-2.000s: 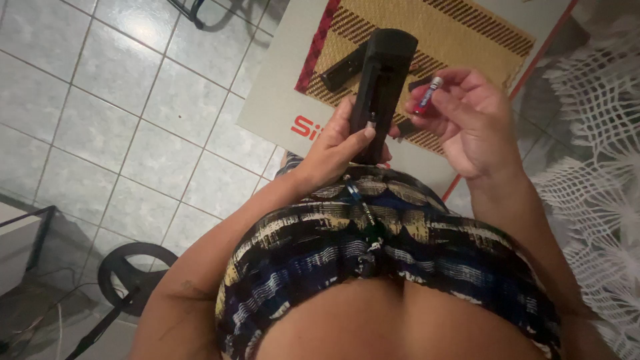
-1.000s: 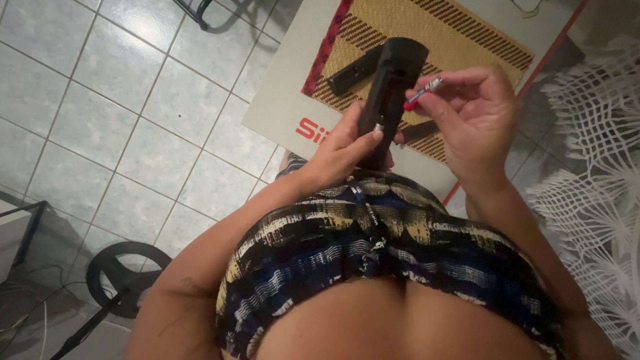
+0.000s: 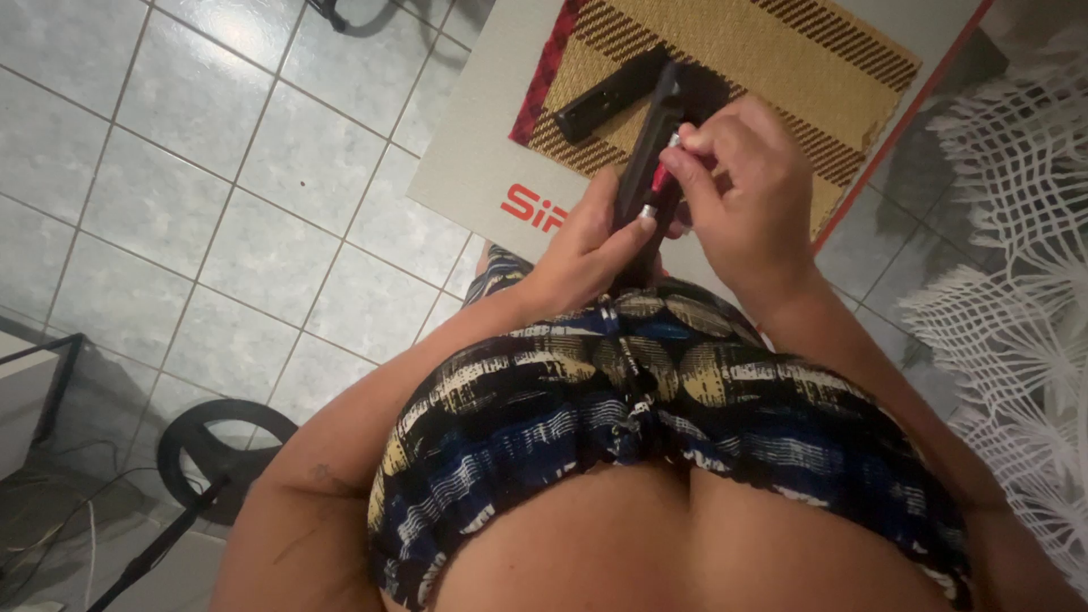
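Observation:
My left hand holds a long black plastic device, perhaps a remote control, tilted with its far end up and its underside towards me. My right hand pinches the silver end of a red battery, which lies at the hollow in the device's middle. Nearer my body, a silver battery end shows by my left thumb. A flat black plastic piece rests on the woven mat, left of the device's far end.
The mat has a red checked edge and lies on a grey board with red lettering. A white crocheted cloth hangs at the right. A black round base with a pole stands at the lower left on the tiled floor, near cables.
The red battery in my right hand has moved from beside the device to its hollow. My left hand keeps its hold on the device.

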